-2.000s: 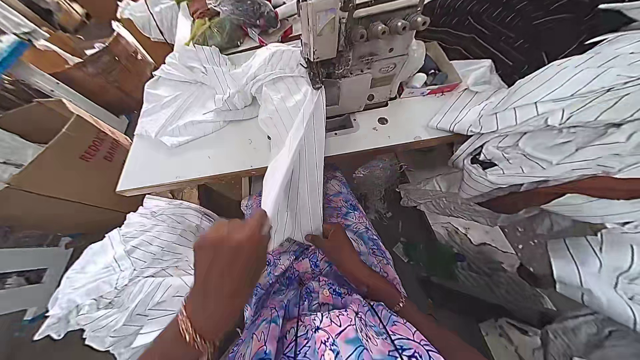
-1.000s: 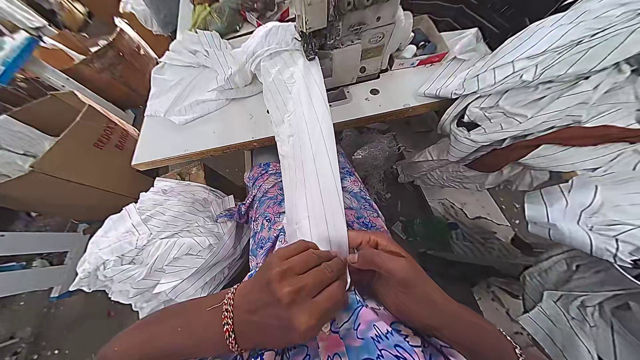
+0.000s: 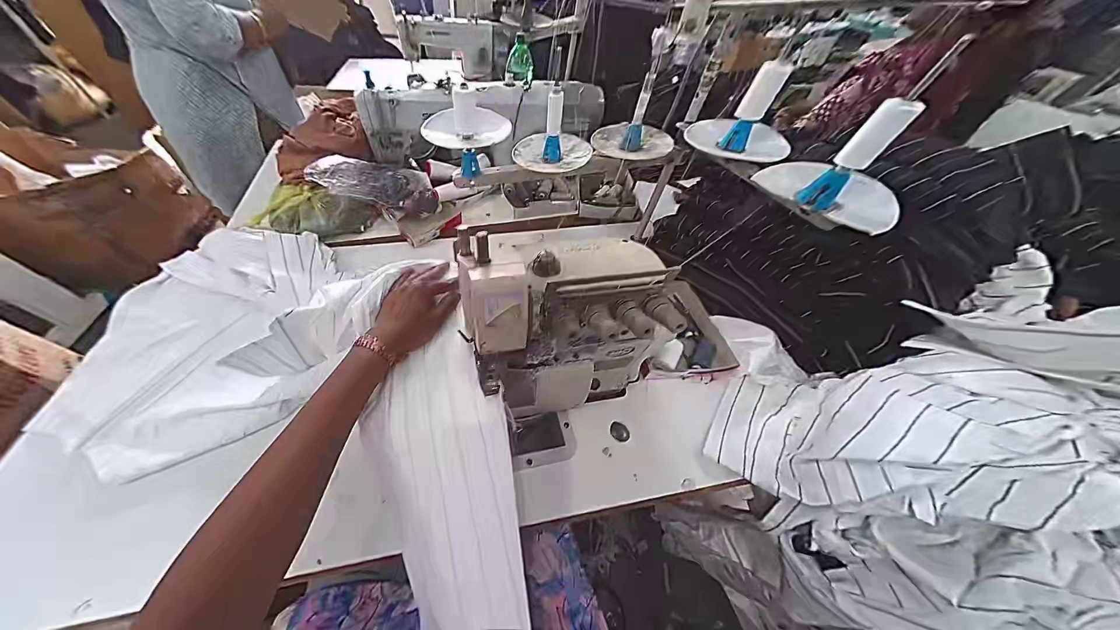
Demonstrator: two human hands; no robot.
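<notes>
My left hand (image 3: 415, 308) lies on white pinstriped fabric (image 3: 446, 464), just left of the head of an overlock sewing machine (image 3: 573, 315). Its fingers are spread over the cloth and touch or nearly touch the machine's side; whether they pinch the cloth cannot be told. A strip of this fabric runs from beside the presser foot over the table's front edge, while the rest spreads in folds to the left. My right hand is out of view.
The white machine table (image 3: 612, 455) has striped white cloth (image 3: 901, 437) heaped at its right. Behind stand thread cones (image 3: 879, 133) on a stand, dark striped fabric (image 3: 814, 254) and plastic bags (image 3: 324, 206). A person in grey clothing (image 3: 197, 96) stands at back left.
The view has swung up toward the machine. My left hand has moved from the strip's near end over my lap to the cloth beside the machine head. My right hand has left the view.
</notes>
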